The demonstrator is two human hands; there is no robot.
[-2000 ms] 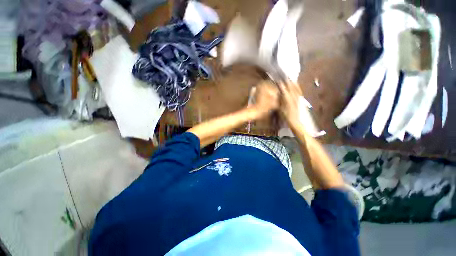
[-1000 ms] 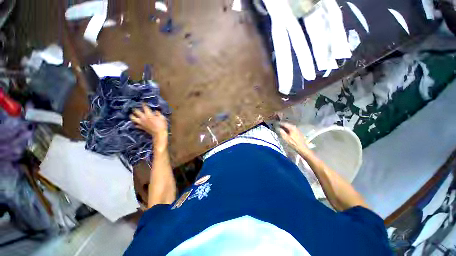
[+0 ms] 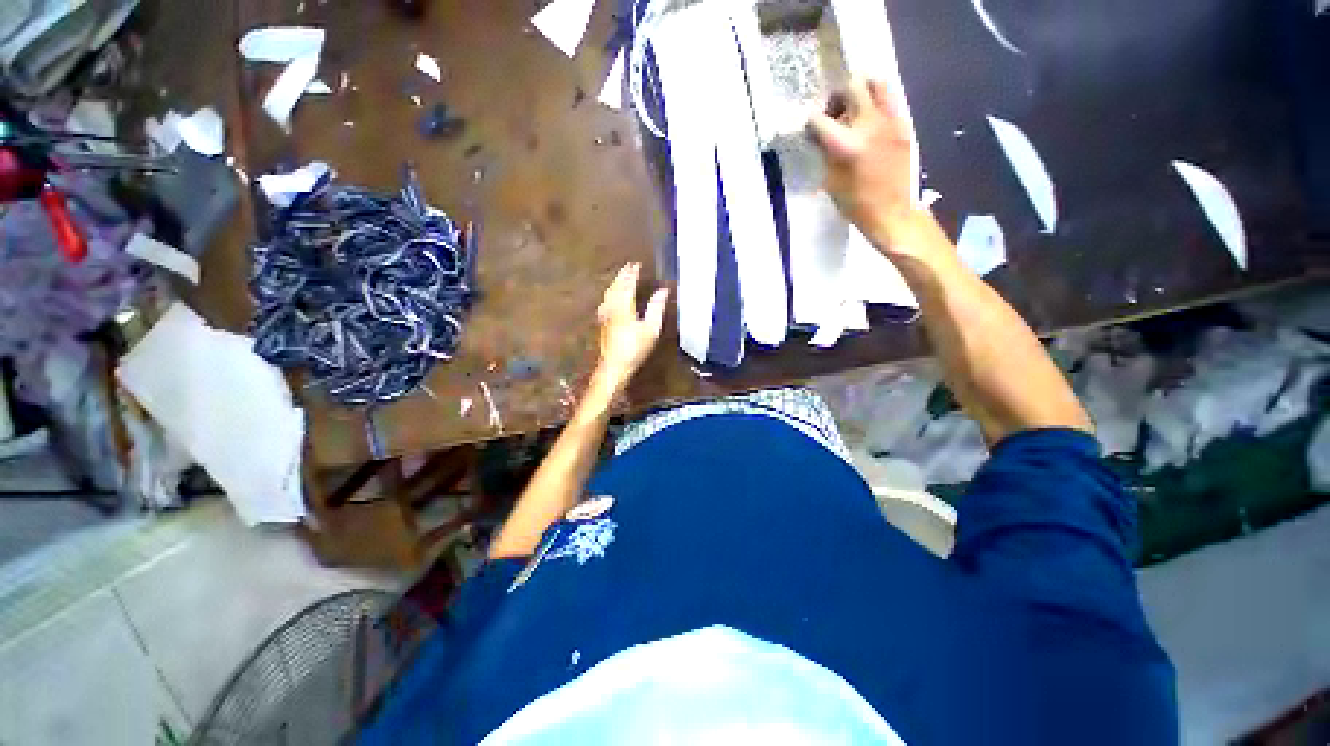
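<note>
White curved cut strips with navy showing between them [image 3: 697,204] lie side by side at the table's near edge, right of centre. A small beige rectangular box-like object [image 3: 792,76] lies on them. My right hand [image 3: 871,158] is over the strips with curled fingers at this object's right edge; whether it grips it is unclear. My left hand [image 3: 630,332] is empty, fingers apart, low over the brown table [image 3: 562,190], left of the strips. A tangled heap of navy-and-white strips [image 3: 362,292] lies further left, away from both hands.
A large off-white sheet [image 3: 219,408] hangs at the table's left edge. White scraps [image 3: 292,73] lie at the far left and curved white pieces [image 3: 1025,168] at right. A wire-guard fan [image 3: 299,678] stands below left; a cream bucket [image 3: 919,510] is partly hidden beside my lap.
My left hand has left the tangled heap and moved right. My right hand has risen from beside the bucket to the white strips. The view has shifted right.
</note>
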